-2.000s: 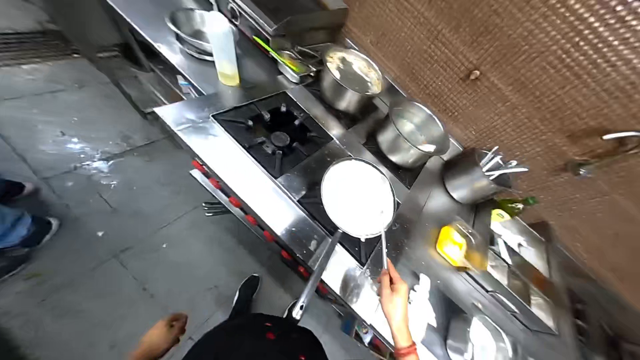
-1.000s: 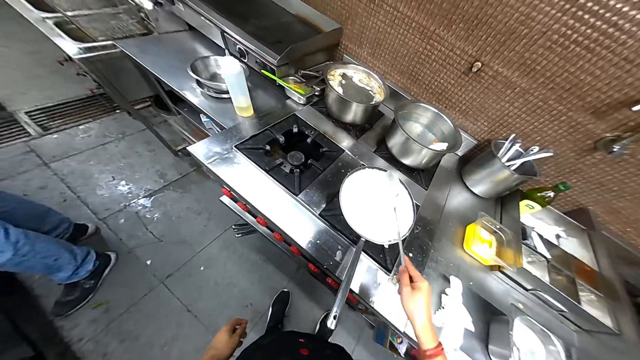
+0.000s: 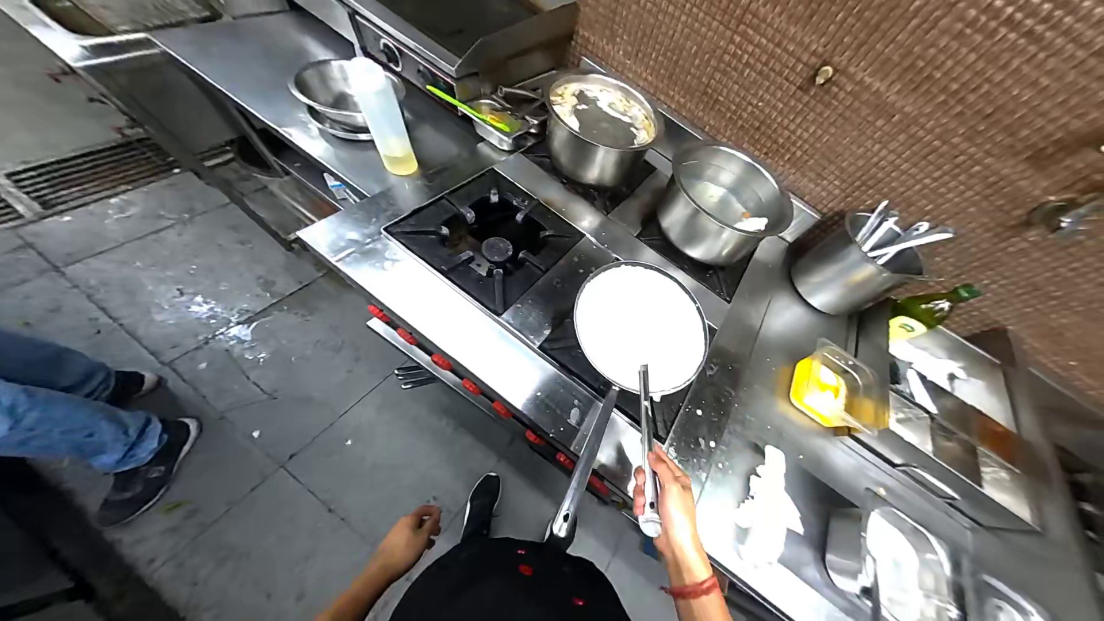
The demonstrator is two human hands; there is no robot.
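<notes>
My right hand (image 3: pixel 668 496) grips the metal handle of a utensil (image 3: pixel 647 431), whose far end is in the white contents of a frying pan (image 3: pixel 641 326). The pan sits over the front right burner, its long metal handle (image 3: pixel 586 466) pointing back toward my body. My left hand (image 3: pixel 412 535) hangs low at the left of the pan handle, touching nothing, with its fingers loosely curled. Behind the pan, a steel pot (image 3: pixel 724 203) with clear liquid stands on a back burner, beside another pot (image 3: pixel 601 129) with pale residue around its inside.
An unused burner (image 3: pixel 496 246) lies left of the pan. A squeeze bottle (image 3: pixel 385 121) and metal bowls (image 3: pixel 332 95) stand farther left. At right are a utensil pot (image 3: pixel 849 267), a yellow-filled container (image 3: pixel 824 390) and a crumpled white cloth (image 3: pixel 768 509). Another person's legs (image 3: pixel 78 405) show at left.
The utensil in my right hand has moved within the pan, its visible lower end now nearer the pan's handle side than one second ago. My left hand stays off the pan.
</notes>
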